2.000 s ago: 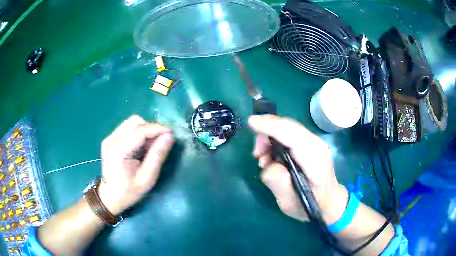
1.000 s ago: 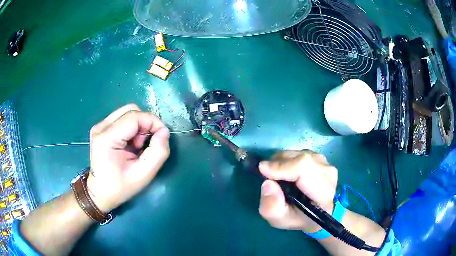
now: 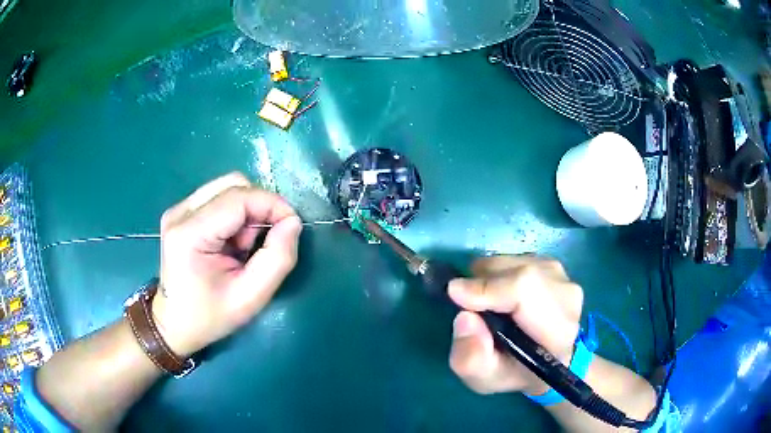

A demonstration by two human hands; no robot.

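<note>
The round black device housing (image 3: pixel 380 179) lies open on the green mat, with a green circuit board (image 3: pixel 372 228) at its lower edge. My left hand (image 3: pixel 232 262) pinches a thin silvery solder wire (image 3: pixel 325 222) between thumb and finger. The wire's end reaches the board, and its other part runs left behind the hand. My right hand (image 3: pixel 517 321) holds the black soldering iron (image 3: pixel 541 359) like a pen. Its brownish tip meets the board at the wire's end. Whether solder is melting there is too small to tell.
Yellow-ended battery cells (image 3: pixel 280 107) with fine leads lie above the housing. A clear oval plastic rim (image 3: pixel 389 49) is at the top. A fan (image 3: pixel 579 72), white round tub (image 3: pixel 602 179) and dark iron stand (image 3: pixel 719 169) stand right. A clear battery tray (image 3: pixel 25 296) lies left.
Two seconds ago the iron's tip was raised above the housing's right side; it has come down to the board. The solder wire now reaches the board too. The camera view has shifted.
</note>
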